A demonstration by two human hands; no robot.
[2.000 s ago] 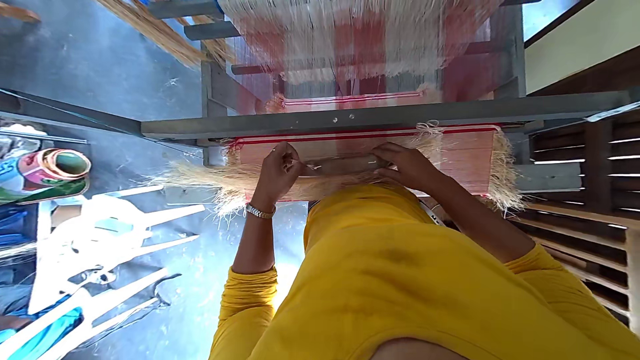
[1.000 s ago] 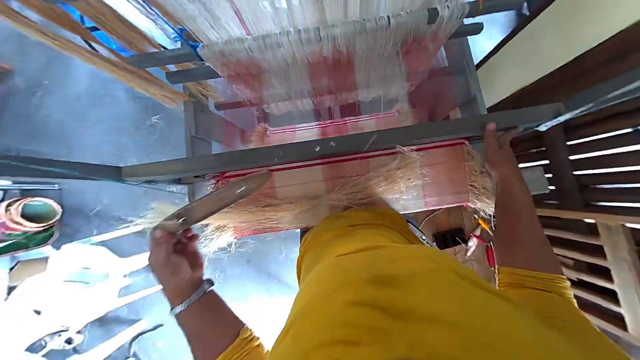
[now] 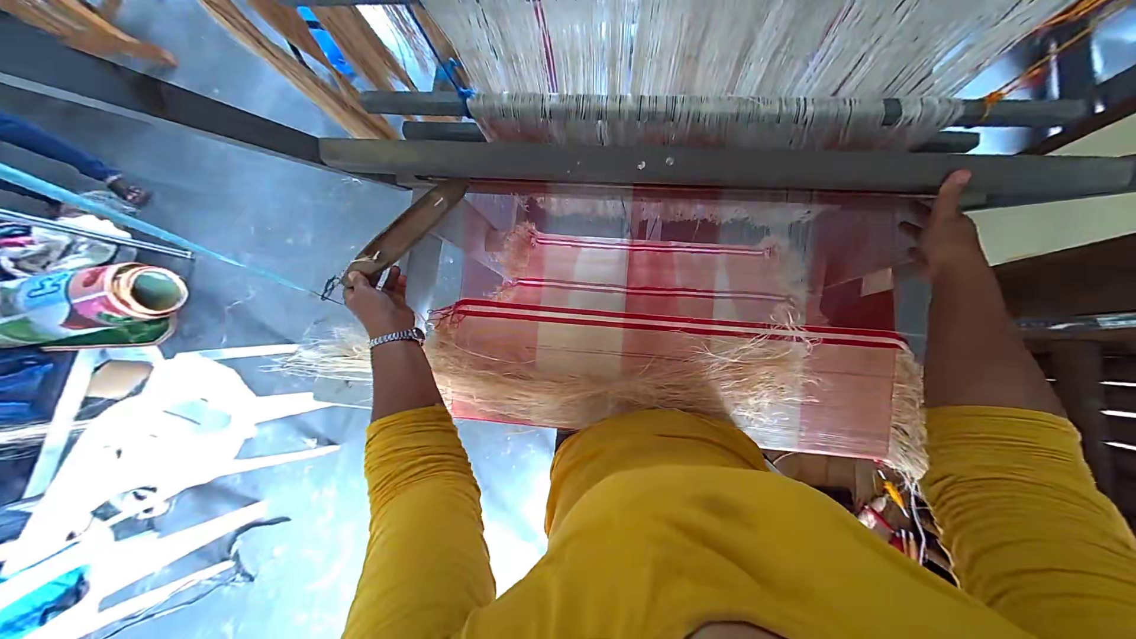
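Note:
My left hand [image 3: 380, 300], with a metal watch band at the wrist, grips the near end of a wooden weaving shuttle [image 3: 408, 229]. The shuttle slants up and right, its far tip at the left edge of the warp, just under the loom's beater bar [image 3: 568, 163]. My right hand [image 3: 951, 229] rests at the bar's right part, thumb up against it; its other fingers are partly hidden. Between the hands lies woven cloth [image 3: 657, 342] in red, pink and cream with red-and-white stripes. Loose tan fibres [image 3: 568, 390] cover its near part.
Pale warp threads [image 3: 710, 53] stretch beyond the bar over a cross rod. At left stand a white plastic chair [image 3: 169, 444] and a rolled printed sheet [image 3: 142, 291]; a person's leg [image 3: 71, 155] shows behind. Wooden slats and wall are at right; coloured yarn lies below the cloth.
My left hand has moved forward with the shuttle, which was across the fibres at the cloth's left side. Two seconds ago both hands were at the shuttle over the cloth. The beater bar now stands farther from the striped cloth.

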